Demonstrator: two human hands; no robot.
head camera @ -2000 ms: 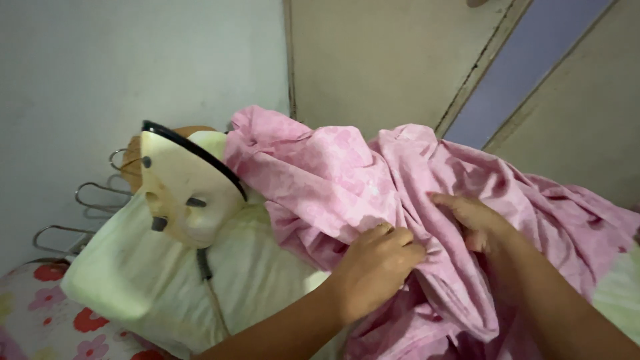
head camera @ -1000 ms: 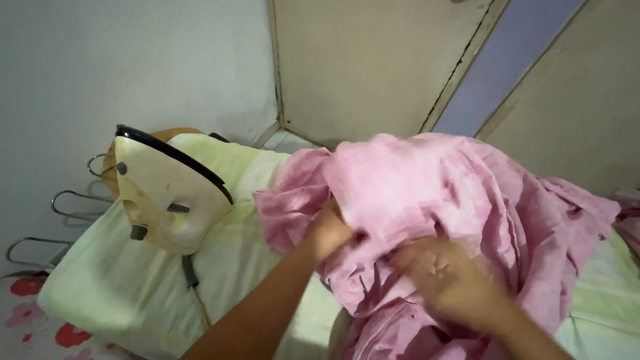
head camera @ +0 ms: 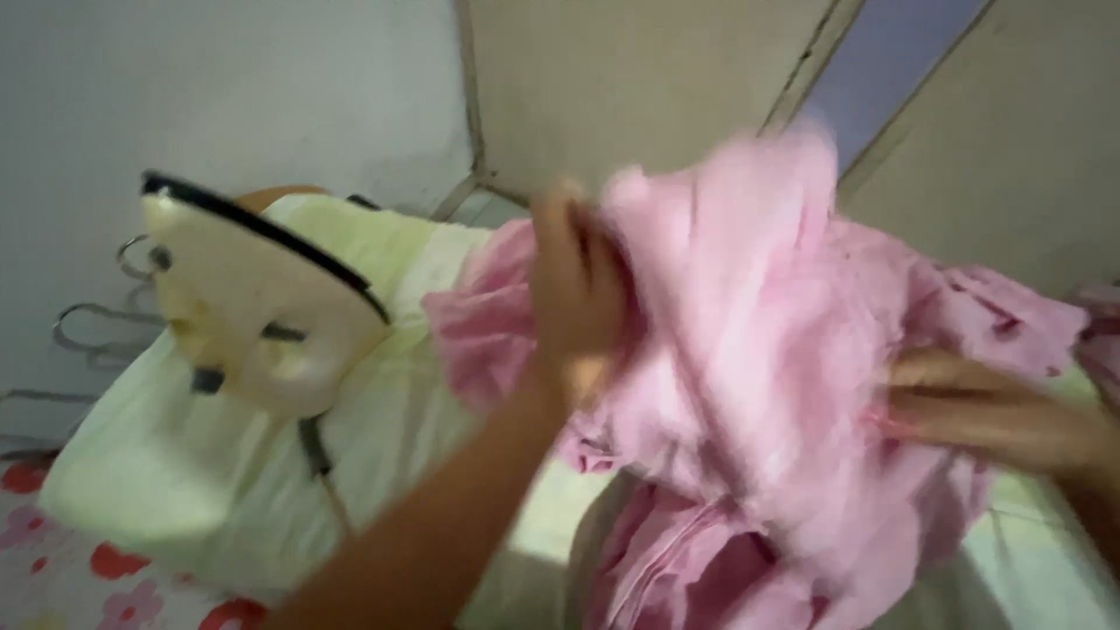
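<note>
A crumpled pink cloth garment (head camera: 744, 350), blurred by motion, is bunched up between my two hands over a pale green padded surface (head camera: 149, 455). My left hand (head camera: 577, 289) is at the upper left part of the cloth, its fingers upward and partly hidden by folds; its grip is not clear. On the right side of the cloth, my right hand (head camera: 954, 402) presses against or holds it, and the fingertips are blurred. A clothes iron (head camera: 254, 306) stands on its heel at the left of the padded surface, its black-edged soleplate facing the cloth and its cord running down.
Metal wire loops (head camera: 101, 319) stick out at the left beside the wall. Floral fabric (head camera: 114, 569) lies at the lower left. Behind the cloth are a beige panel (head camera: 630, 79) and a purple strip (head camera: 884, 79). Another piece of pink fabric (head camera: 1102, 324) shows at the right edge.
The pink garment has been gathered and shifted, and now its upper part is raised. My left hand has moved up along the cloth; my right hand has moved to its right side. The iron remains standing.
</note>
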